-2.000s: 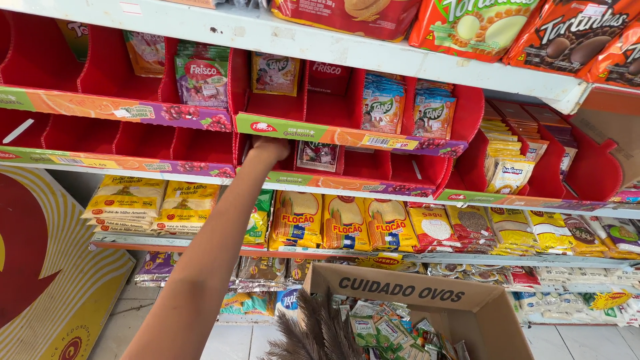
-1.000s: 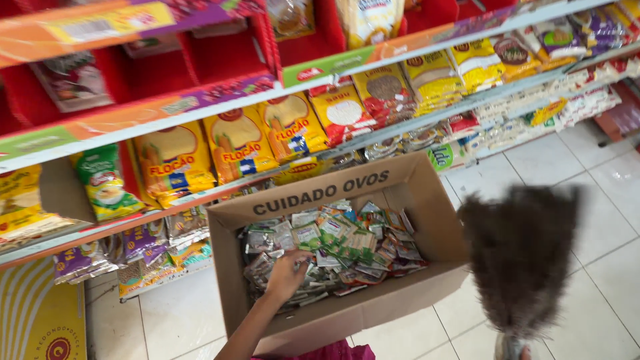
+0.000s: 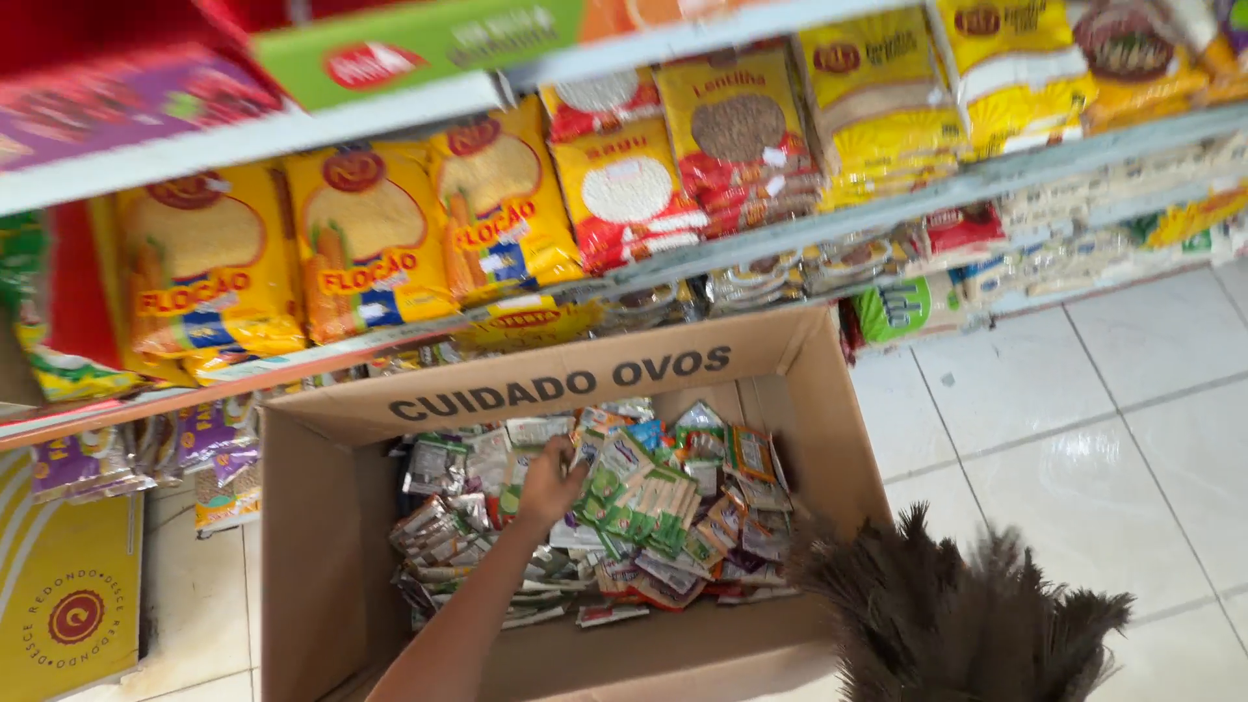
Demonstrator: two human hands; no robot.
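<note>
My left hand (image 3: 554, 482) reaches down into a cardboard box (image 3: 327, 546) that bears large printed letters. Its fingers touch green and white drink-mix sachets (image 3: 639, 495) on top of a loose heap; whether they grip one is hard to see. Many other small sachets (image 3: 439, 536) in silver, orange and red lie around them. To the right of the box is a dark feather duster (image 3: 960, 624), its handle cut off by the lower edge of the view. My right hand is out of view.
Above the box, a shelf holds yellow bags of corn flakes (image 3: 366, 239), sago (image 3: 629, 190) and lentils (image 3: 736, 127). A red tray with a printed front edge (image 3: 419, 44) is higher up. Left stands a yellow panel (image 3: 68, 595); right is tiled floor (image 3: 1033, 468).
My left hand has gone from the red shelf tray down into the box. The feather duster is lower than a second ago, and the hand at its handle has left the view.
</note>
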